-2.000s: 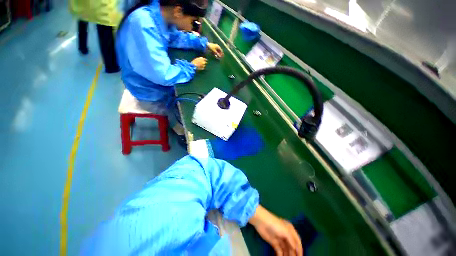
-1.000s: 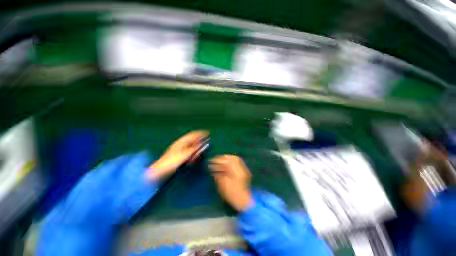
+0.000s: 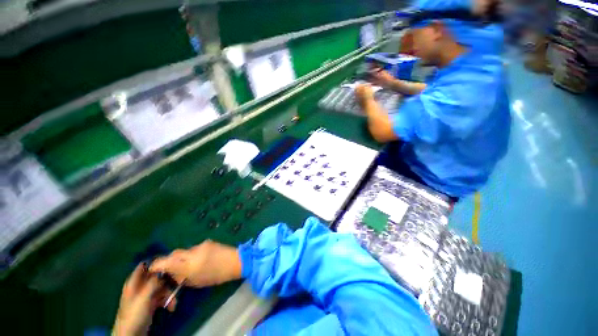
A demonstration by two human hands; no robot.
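My left hand (image 3: 134, 303) is at the lower left, partly cut off by the bottom edge, fingers curled around a small dark piece (image 3: 148, 266); its shape is mostly hidden. My right hand (image 3: 200, 262) reaches in from the right and meets the left fingers. A thin silver tool, likely tweezers (image 3: 174, 293), shows below the right fingers. Rows of small dark modules (image 3: 227, 214) lie on the green bench to the right of the hands. More modules lie on a white board (image 3: 354, 160) farther right.
A crumpled white cloth (image 3: 239, 156) lies beside a dark blue pad (image 3: 279, 152) above the board. Clear blister trays (image 3: 419, 246) with green and white cards lie right of the board. Another worker (image 3: 459, 111) in blue sits beyond, at the bench. Instruction sheets (image 3: 160, 118) line the back.
The view has swung from the white box side, past the bench front, to the board and trays side. My hands were apart one second ago and are now together at the lower left.
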